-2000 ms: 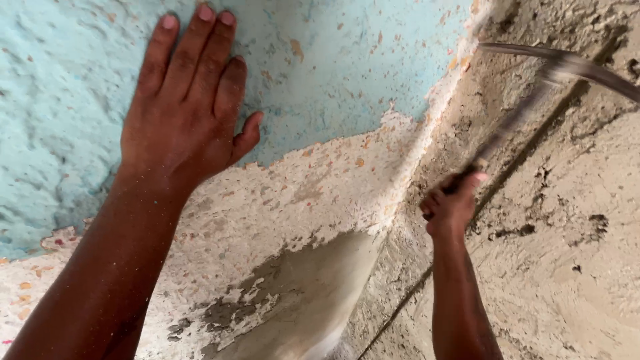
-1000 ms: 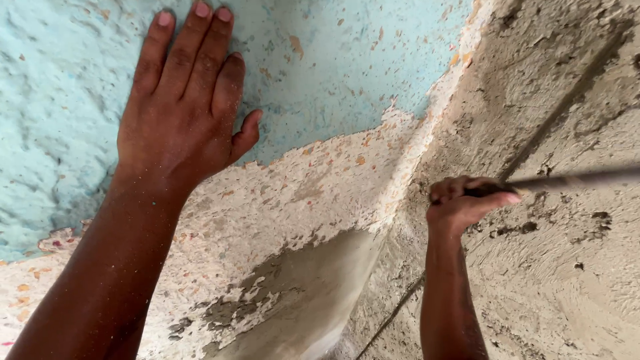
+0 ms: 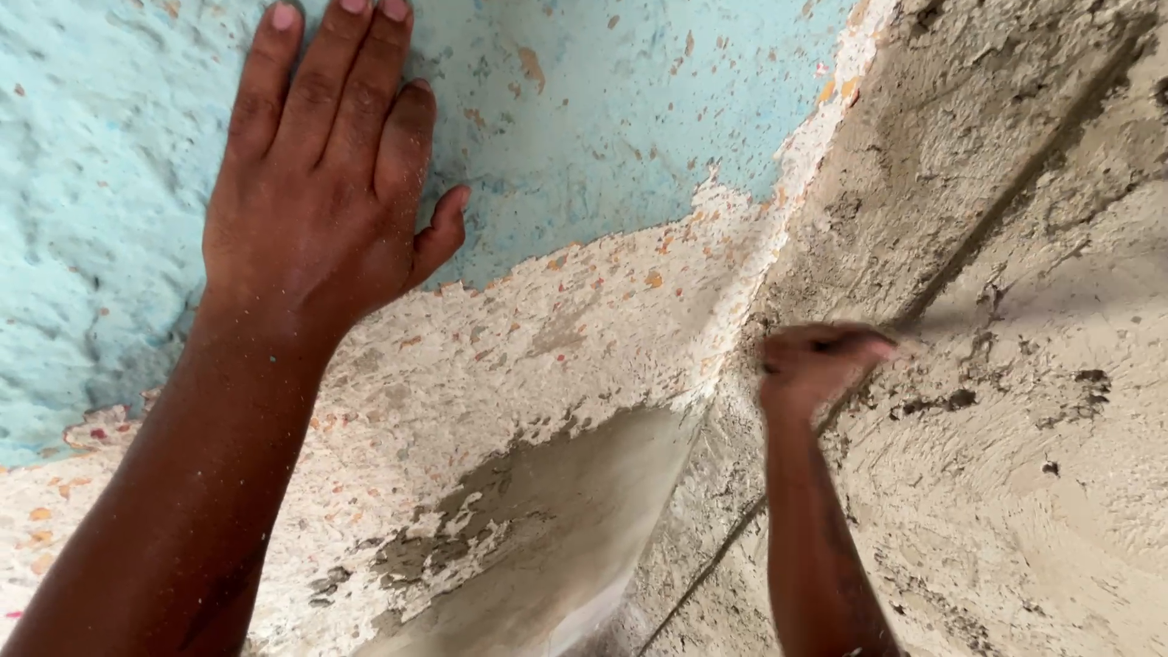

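Observation:
My left hand [image 3: 319, 173] lies palm down on the blue-painted plaster [image 3: 584, 119], its fingers pointing up and the thumb a little apart. At the right, my right hand [image 3: 817, 365] is closed around the handle of a tool [image 3: 1031, 306], which is so blurred by motion that its head cannot be made out. Below the ragged edge of the blue paint, whitish plaster [image 3: 547, 328] with orange and red flecks is laid bare.
A corner edge [image 3: 776, 224] runs between the painted surface and rough grey-beige render [image 3: 1022, 520]. A long groove [image 3: 1013, 187] crosses the render diagonally. Smooth grey plaster [image 3: 566, 520] shows at the lower middle.
Two seconds ago the pick-like tool in my right hand was raised, its head at the upper right; one second ago its handle pointed right. My left hand has stayed in place.

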